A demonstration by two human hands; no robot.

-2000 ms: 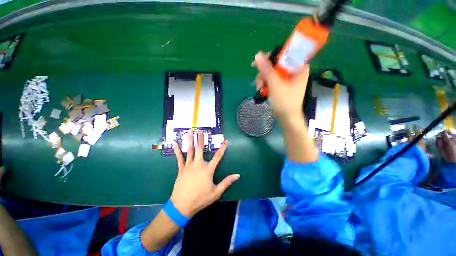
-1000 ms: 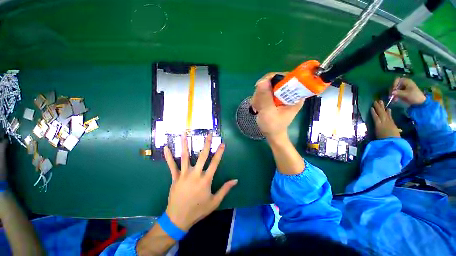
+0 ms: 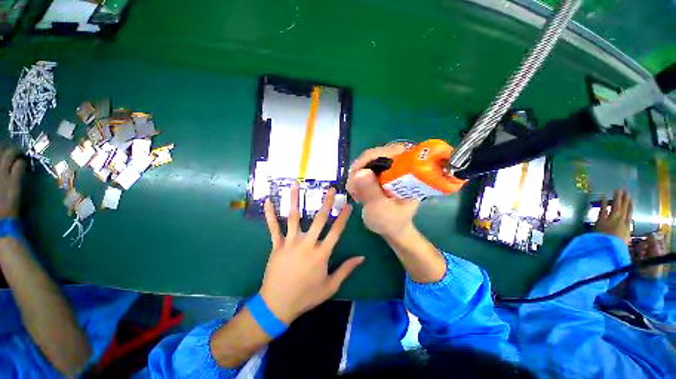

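Note:
The tablet assembly (image 3: 302,141) lies flat on the green mat, silver-white inside with an orange stripe. My left hand (image 3: 302,255) is spread, its fingertips resting on the mainboard (image 3: 285,194) at the tablet's near end; it grips nothing. My right hand (image 3: 385,203) holds the orange electric screwdriver (image 3: 421,172) just right of the tablet's lower right corner. The driver's tip is hidden by the hand. The screw dish is almost wholly hidden behind the hand and driver; only a bit of rim (image 3: 400,142) seems to show.
A pile of small modules (image 3: 122,148) and a white heap of leads (image 3: 33,100) lie left. A second tablet (image 3: 515,196) lies right. Neighbours' hands show at the left edge and far right. A silver spring (image 3: 519,81) and black cable (image 3: 534,144) hang at upper right.
The right hand has brought the screwdriver left and nearer the tablet, now over the dish. The left hand stays spread on the board end. The view has shifted, and a neighbour's hand shows at left.

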